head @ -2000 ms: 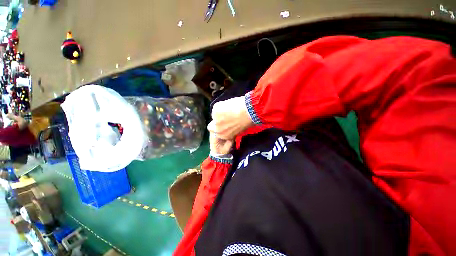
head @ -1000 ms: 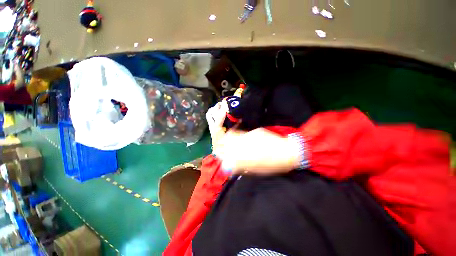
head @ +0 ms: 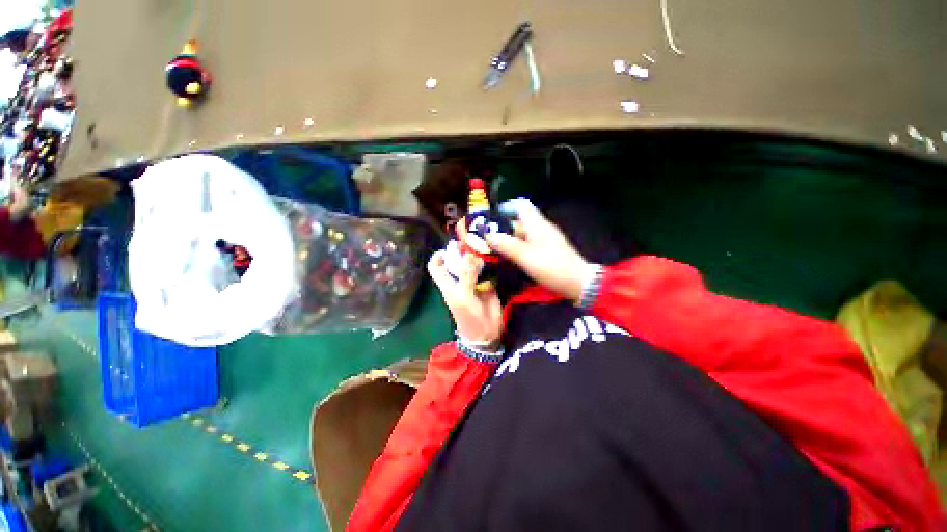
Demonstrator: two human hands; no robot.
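A small plush penguin (head: pixel 482 224) is held upright above my lap, with a red-and-yellow tip at its top, white-ringed eyes and a black body. My left hand (head: pixel 466 288) holds it from below and the left. My right hand (head: pixel 542 253) is on its right side, fingers bent against it near the eyes. The fingers hide much of the body. I cannot make out a needle or thread.
The brown table (head: pixel 343 62) holds another penguin (head: pixel 188 78), dark snips (head: pixel 509 54) and white scraps. Left are a white bag (head: pixel 166 260), a clear sack of toys (head: pixel 348 265) and a blue crate (head: pixel 156 364). A carton (head: pixel 353 431) stands by my lap; a yellow sack (head: pixel 890 333) lies right.
My right hand has moved from across my left wrist up to the penguin and now touches it. The penguin is turned more upright and faces me.
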